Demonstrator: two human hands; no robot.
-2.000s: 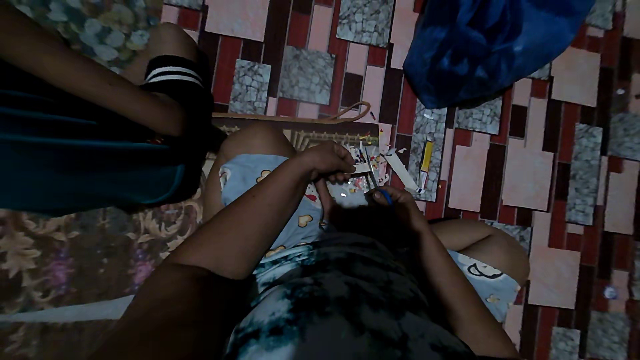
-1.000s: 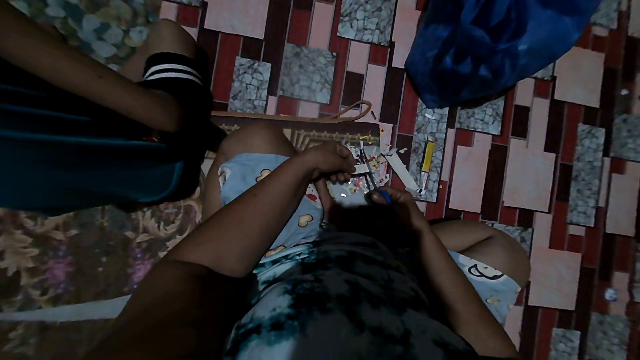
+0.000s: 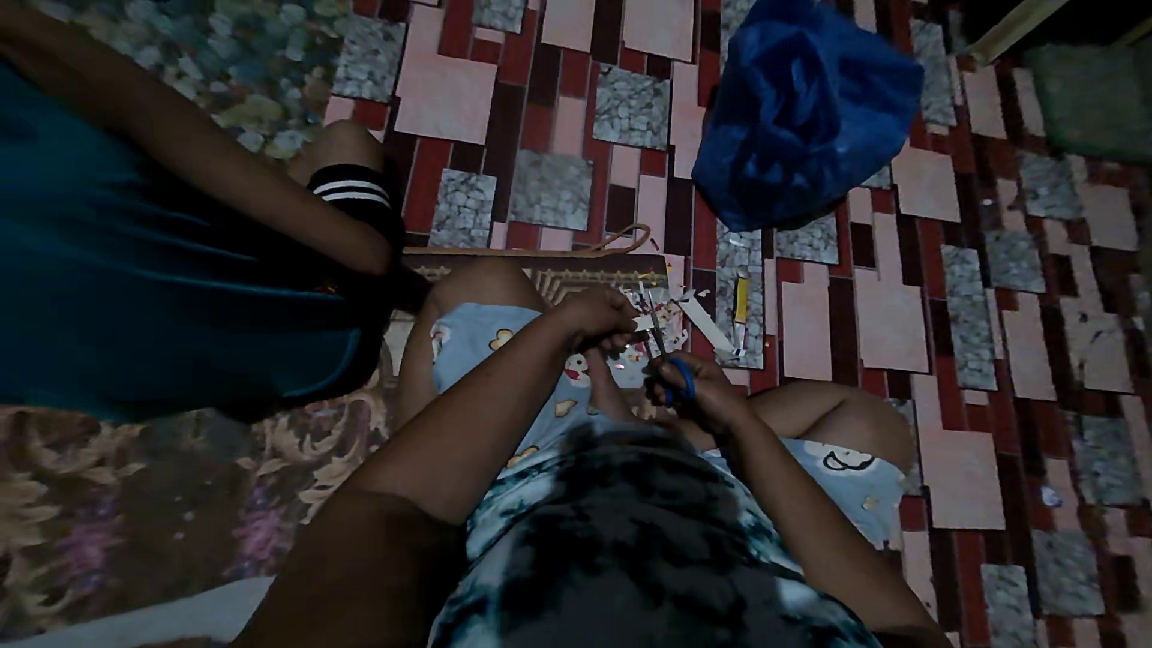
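Observation:
My right hand (image 3: 702, 391) grips the blue handles of a pair of scissors (image 3: 656, 324), whose blades point up and away from me. My left hand (image 3: 596, 319) pinches a small white strip (image 3: 643, 323), apparently paper, that reaches the blades. Beneath and beyond the hands lie many small scraps (image 3: 668, 315) in white, red and other colours. A longer white strip (image 3: 705, 324) rests at their right, and beside it a yellow utility knife (image 3: 741, 300) lies on the patterned floor.
A blue plastic bag (image 3: 805, 117) sits on the floor beyond, to the right. Another person in dark teal clothing (image 3: 180, 333) sits close at my left, one arm across a knee. A brown cord loop (image 3: 630, 238) lies along the mat's far edge (image 3: 585, 263).
The scissor blades look spread a little wider than one second ago. Both hands have stayed in nearly the same place.

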